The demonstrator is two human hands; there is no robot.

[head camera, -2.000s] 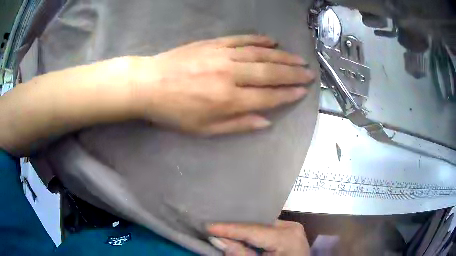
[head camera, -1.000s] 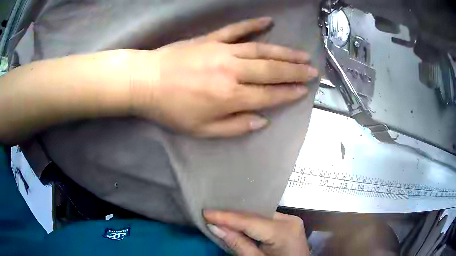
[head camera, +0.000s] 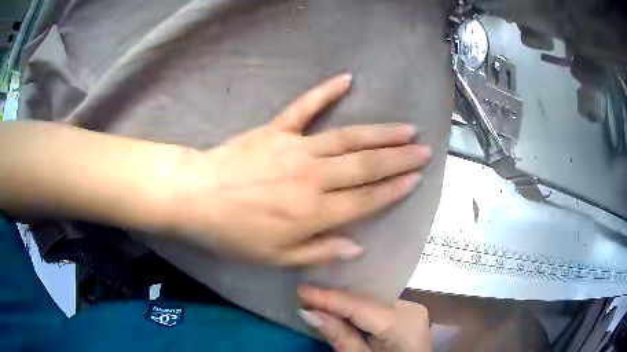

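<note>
A grey-taupe garment panel point(head camera: 206, 75) covers the left and middle of the table and hangs over the front edge. My left hand point(head camera: 295, 185) lies flat on it, palm down, fingers spread towards its right edge. My right hand point(head camera: 371, 320) is at the bottom, cut off by the picture's edge, and pinches the panel's lower edge between thumb and fingers. A shiny angled metal guide point(head camera: 478, 110) stands just right of the panel. A narrow grey-taupe tape point(head camera: 519, 180) lies at its lower end. The needle is not clearly visible.
The white table edge with a printed ruler scale point(head camera: 509, 261) lies right of the panel. A round bright disc point(head camera: 473, 42) and a slotted metal plate sit on the machine bed point(head camera: 550, 148). Dark blurred shapes are at the upper right. Teal clothing point(head camera: 227, 330) is below.
My left hand has moved down towards me on the panel. The panel's lower fold has flattened, and more of the panel shows above my left hand. My right hand still pinches the edge.
</note>
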